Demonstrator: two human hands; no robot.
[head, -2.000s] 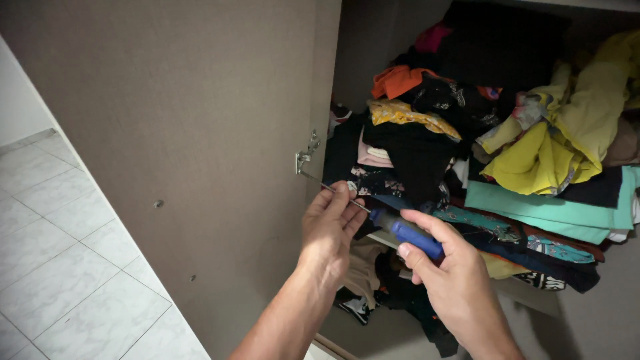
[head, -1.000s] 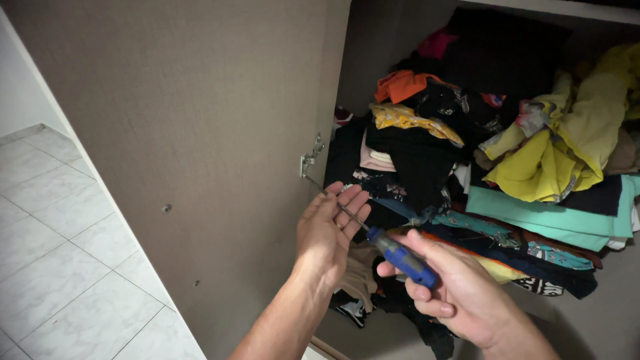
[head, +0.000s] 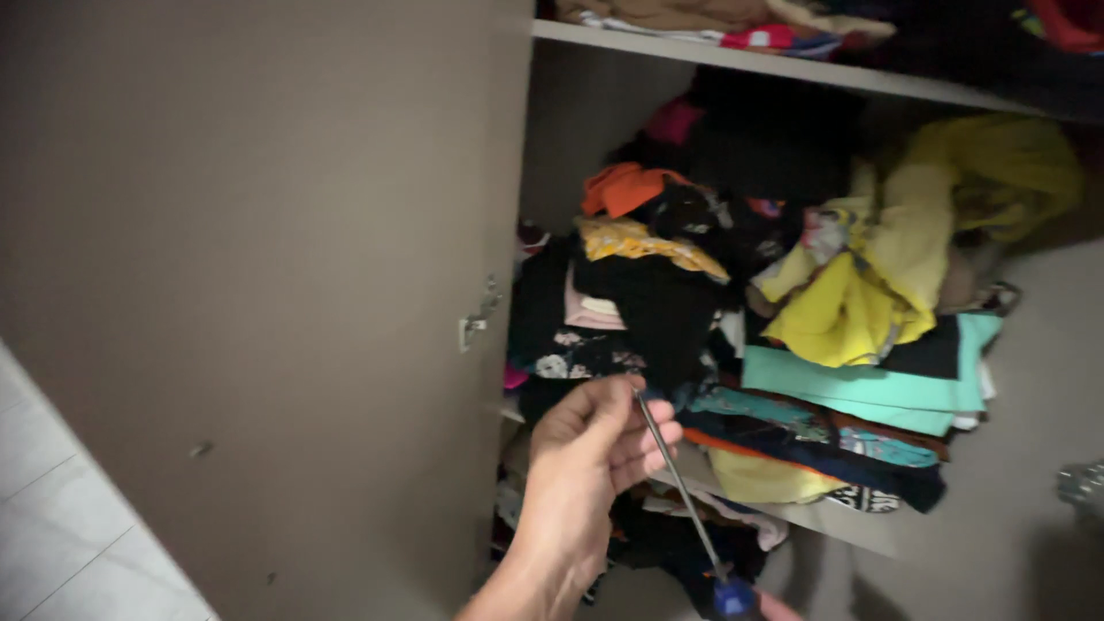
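A screwdriver [head: 681, 485] with a blue handle runs from the bottom edge up to my left hand [head: 595, 440], its steel tip at the pinched thumb and forefinger. Whether a screw sits between those fingertips cannot be told. Only a bit of my right hand [head: 779, 606] shows at the bottom edge, closed on the blue handle; the rest is out of view. To the left of the fingers, a metal hinge [head: 474, 326] is fixed on the inner face of the cabinet door [head: 328, 216], apart from the screwdriver.
Folded and piled clothes, among them a yellow garment [head: 854, 315] and mint green cloth [head: 862, 388], lie on a shelf right of the door. Another shelf [head: 776, 65] crosses above. Metal hardware [head: 1082, 485] sits at the far right. Floor tiles [head: 60, 509] show lower left.
The screwdriver tip, earlier at the door hinge, is now away from it to the right and lower, with both hands. The view has shifted and shows the upper shelf.
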